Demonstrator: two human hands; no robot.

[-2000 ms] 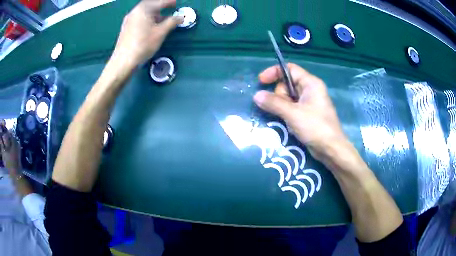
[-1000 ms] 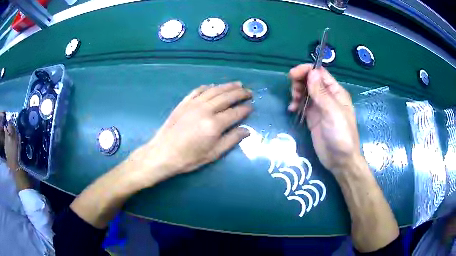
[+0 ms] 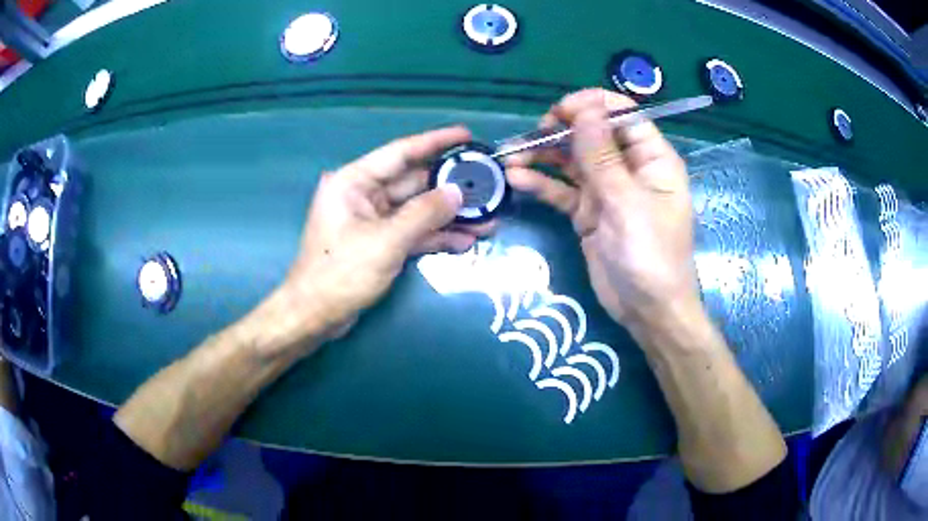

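My left hand holds a round black disc part by its rim, face up, with white arcs around its grey centre. My right hand holds silver tweezers. One end of the tweezers is at the disc's upper right edge, the other points up right; whether they touch the disc I cannot tell. White arc stickers lie in rows on the bench below the hands, on a clear liner with strong glare.
Several discs sit along the belt at the back. A waiting disc lies on the left bench. A clear bin of discs stands far left. Spare sticker sheets lie at right. Parts of people show at both lower sides.
My left hand has come back from the belt and now holds a disc. My right hand has turned the tweezers from near upright to slanting across at the disc. The belt discs have shifted.
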